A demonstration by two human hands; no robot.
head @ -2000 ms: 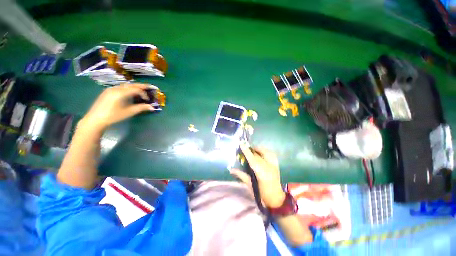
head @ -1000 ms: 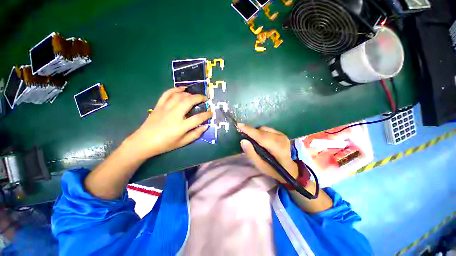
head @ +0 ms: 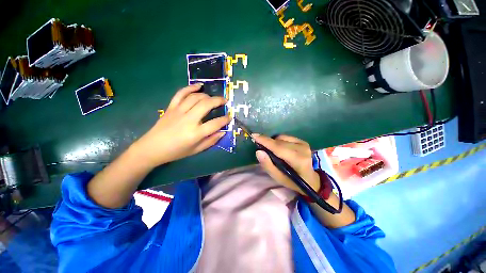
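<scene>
Several LCD modules (head: 208, 68) lie in a column on the green bench, dark faces up, with orange-yellow FPC tails (head: 239, 60) at their right edges. A blue-violet piece (head: 227, 141) shows at the column's lower end. My left hand (head: 186, 125) lies over the lower modules, its fingertips pressing on them and partly hiding them. Whether it also holds solder wire cannot be seen. My right hand (head: 288, 160) grips the black soldering iron (head: 283, 168) like a pen. Its tip is at the tails beside my left fingertips; exact contact is unclear.
Stacked LCD modules (head: 58, 45) lean at the left, with a single module (head: 95, 96) beside them. Loose FPCs (head: 299, 34) lie near the black fan (head: 364, 26). A white cup (head: 415, 64) stands at right. A parts tray (head: 367, 160) and grid tray (head: 429, 139) lie beyond the bench edge.
My left hand has left a single module near the stacks and moved right onto the column. The iron is now at the lower tails. The view has shifted; over the last second both hands stay nearly in place.
</scene>
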